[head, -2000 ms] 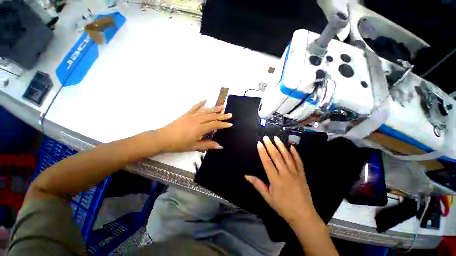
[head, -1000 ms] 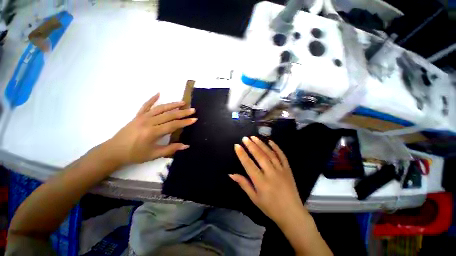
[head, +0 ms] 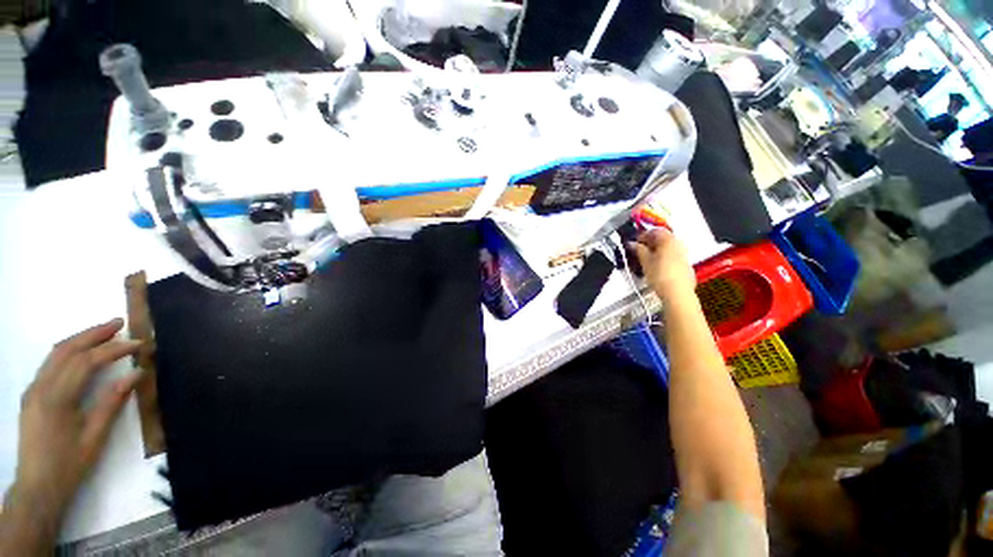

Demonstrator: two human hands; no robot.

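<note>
A black fabric piece (head: 327,381) lies under the needle area (head: 270,285) of the white sewing machine (head: 436,131) and hangs over the table's front edge. A brown strip (head: 144,370) lies along its left edge. My left hand (head: 78,397) rests at that strip, fingers spread, holding nothing. My right hand (head: 659,259) is at the far right of the table, beside small red-handled snips (head: 650,220); its fingertips are partly hidden, and I cannot tell whether it grips anything.
A smartphone (head: 507,272) lies right of the fabric, with a small black item (head: 586,288) and a white cable (head: 637,285) beside it. A red basket (head: 779,285) and a blue basket (head: 819,261) stand beyond the table's right end. Black cloth (head: 109,65) lies behind the machine.
The view has swung to the right. My right hand has left the fabric and moved to the far right of the table. My left hand stays by the brown strip.
</note>
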